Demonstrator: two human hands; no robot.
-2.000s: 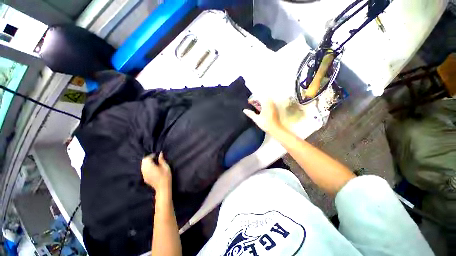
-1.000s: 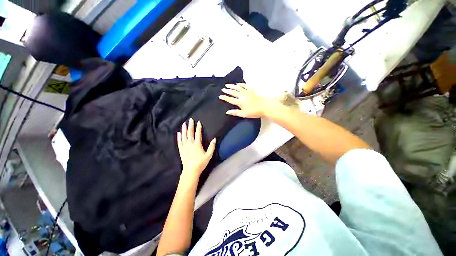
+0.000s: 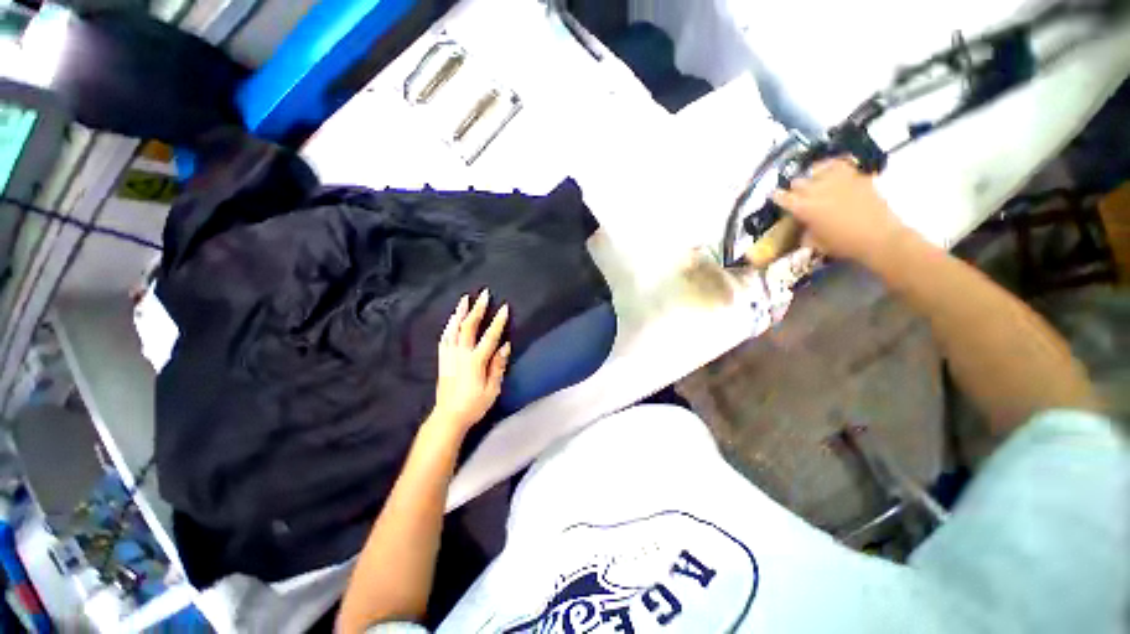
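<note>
A black garment (image 3: 335, 409) lies spread over the white pressing table (image 3: 657, 359), with wrinkles near its middle. The blue pad (image 3: 560, 359) shows at the garment's near right edge. My left hand (image 3: 471, 368) lies on the garment beside the pad, fingers spread, holding nothing. My right hand (image 3: 833, 204) is at the steam iron on the table's right end, closed around its tan handle (image 3: 775, 239). The hand hides part of the handle and the iron's body. The iron's metal rim (image 3: 740, 211) shows at its left.
Black hoses (image 3: 948, 74) run from the iron to the upper right over a white side table (image 3: 1035, 136). A metal-framed fitting (image 3: 483, 121) is set in the table top. A blue bar (image 3: 325, 62) stands behind. A dark padded form (image 3: 149, 74) is at the upper left.
My right hand has left the garment and moved right to take hold of the iron's handle. My left hand stays flat on the garment, where it came after gripping the cloth earlier.
</note>
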